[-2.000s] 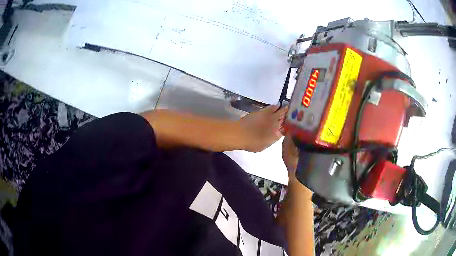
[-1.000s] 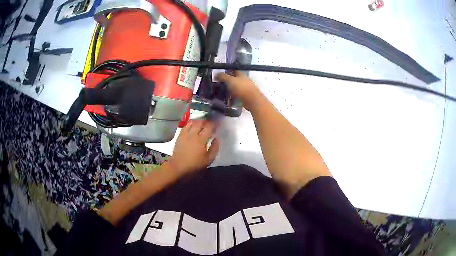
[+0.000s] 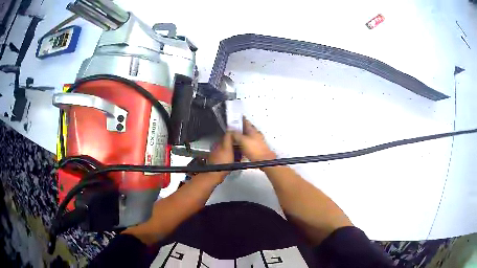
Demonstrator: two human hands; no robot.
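The straight-knife cutting machine (image 3: 117,131) stands at the left, its red motor body towards me and its silver head beyond. My left hand (image 3: 223,150) and my right hand (image 3: 253,142) are close together just right of it. Both grip the near end of a small narrow stack with white paper on top (image 3: 235,115); dark material shows beside and under it. My fingertips are partly hidden by it. A dark layered offcut strip (image 3: 314,51) curves across the table from beside the machine to the right.
The black power cable (image 3: 334,157) crosses the table and passes over my forearms. A blue-edged case (image 3: 59,42) lies far left near dark offcuts (image 3: 21,99). A small red-and-white item (image 3: 375,21) lies far right. Scraps cover the floor at the left (image 3: 26,193).
The view has swung from the machine's lit panel to the table on its right. My hands, apart one second ago, have come together on the small stack. The cable now hangs nearer me.
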